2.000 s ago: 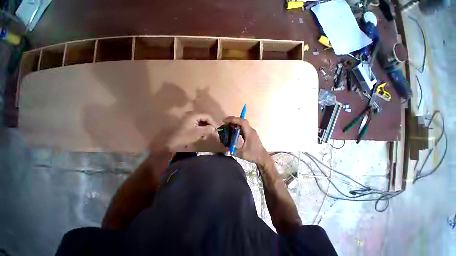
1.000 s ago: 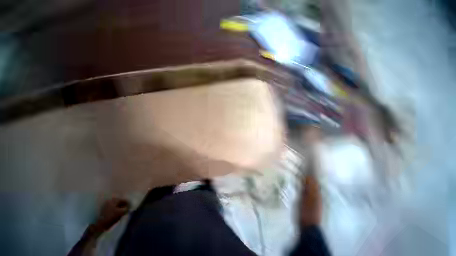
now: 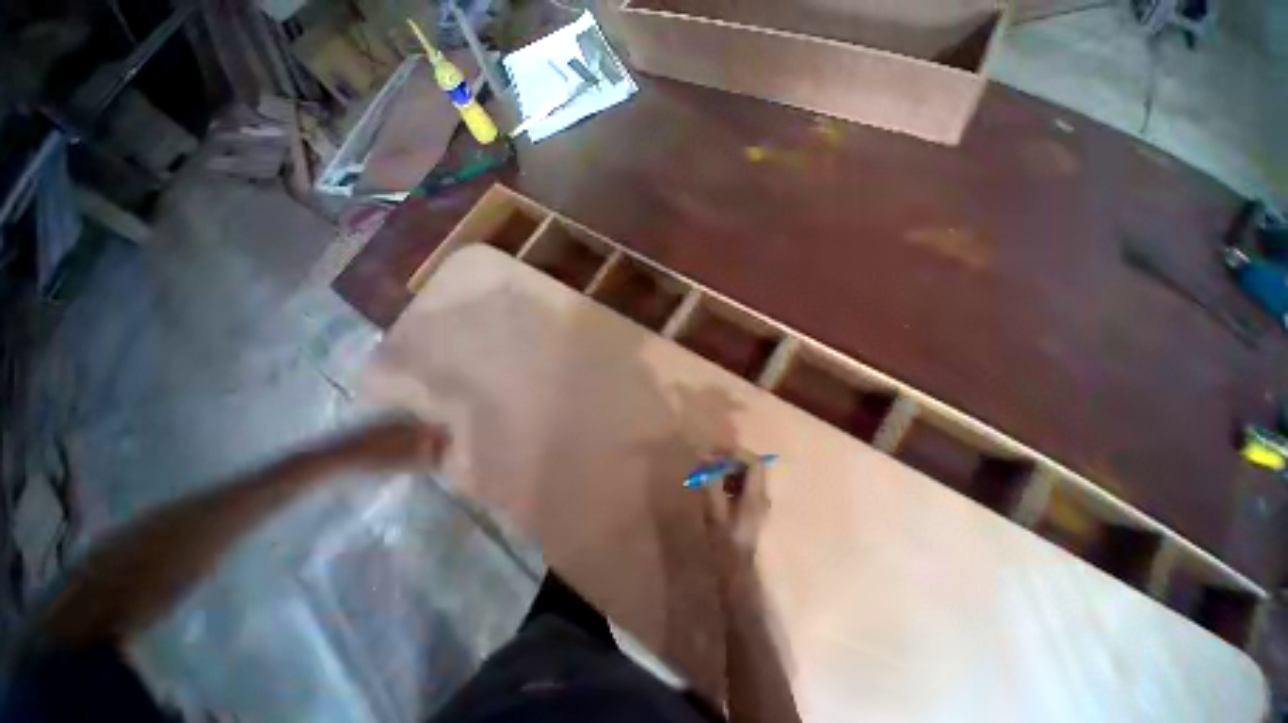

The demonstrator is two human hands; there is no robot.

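The long pale plywood panel (image 3: 565, 381) with rounded corners runs diagonally from upper left to lower right. Beyond its far edge shows the compartment frame (image 3: 774, 362), a row of open cells with thin upright dividers. My right hand (image 3: 737, 511) is above the middle of the panel, its fingers closed on a blue and white pen (image 3: 715, 472) lying roughly level. My left hand (image 3: 424, 444) is small and blurred at the panel's near edge, toward its left end. Whether it holds anything cannot be told. The tape measure cannot be made out.
The dark red-brown worktable (image 3: 862, 212) extends beyond the frame. A large open wooden box (image 3: 805, 74) stands at the back. A yellow bottle (image 3: 463, 102) and white paper (image 3: 558, 88) with small items lie at the back left. A blue-black tool (image 3: 1261, 276) is at the right edge.
The view has swung toward the panel's left end. My hands, together near the panel's near edge two seconds ago, are now apart: left at the edge, right over the panel with the pen.
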